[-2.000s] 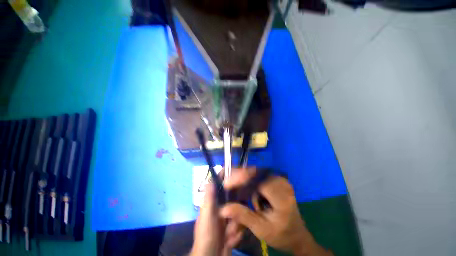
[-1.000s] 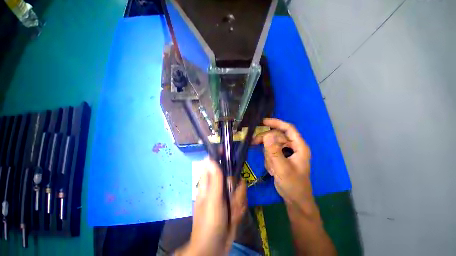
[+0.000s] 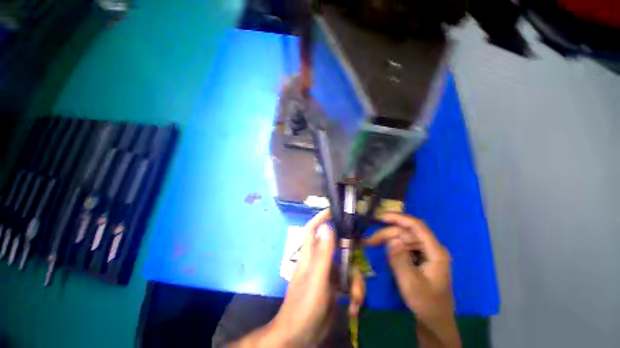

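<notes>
A black tripod unit [image 3: 345, 262] stands out from under the clear press guard [image 3: 391, 146], its legs spread in a V around a shiny centre tube [image 3: 349, 199]. My left hand [image 3: 309, 289] is shut on the unit below the guard. My right hand [image 3: 418, 265] is just right of the unit, fingers curled, with the dark rounded end of a tool [image 3: 416, 257] showing in the palm. The tube's far end is hidden under the guard. The frame is blurred.
The press base [image 3: 296, 173] sits on a blue mat [image 3: 217, 204], with a pale yellow strip [image 3: 392, 206] at its front edge. A black slotted tray [image 3: 166, 146] with several units lies at the left on the green bench. A white card [image 3: 292, 255] lies before the base.
The view has swung, so the scene sits further right. The left hand stays on the unit. Since two seconds ago, the right hand has moved off the hub to the unit's right side.
</notes>
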